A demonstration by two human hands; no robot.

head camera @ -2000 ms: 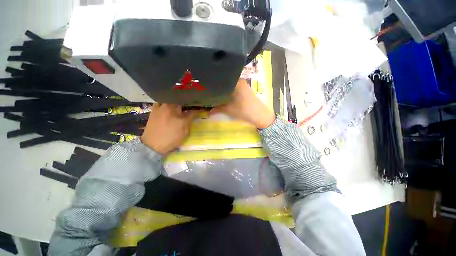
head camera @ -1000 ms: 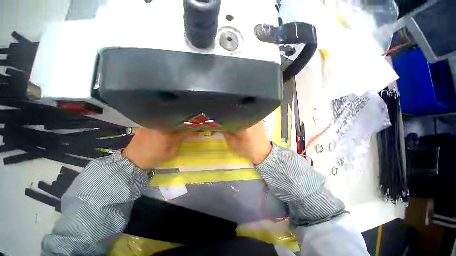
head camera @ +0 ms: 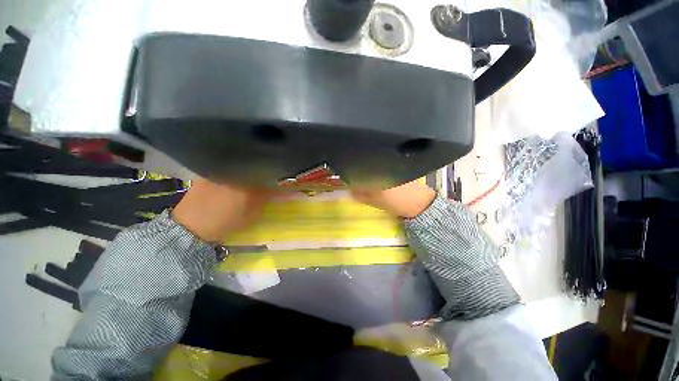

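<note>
The sewing machine head (head camera: 298,111), dark grey with a red logo on a white body, fills the upper middle. My left hand (head camera: 223,210) reaches under its left part, fingers hidden and blurred. My right hand (head camera: 400,199) reaches under its right part, fingers also hidden. What the hands hold and the clamp area cannot be seen. Yellow tape (head camera: 320,222) covers the plate between the hands. A pile of black webbing straps (head camera: 223,316) lies in front of me beside a clear plastic sheet (head camera: 335,294).
More black straps (head camera: 52,182) fan out at left. At right are small metal rings (head camera: 482,218), a clear bag of metal hardware (head camera: 540,178), a bundle of black straps with silver ends (head camera: 583,223), a white sheet (head camera: 551,104) and a blue bin (head camera: 633,119).
The view has moved closer over the machine head, which looks larger and covers more of my fingers. Both hands stay under the head.
</note>
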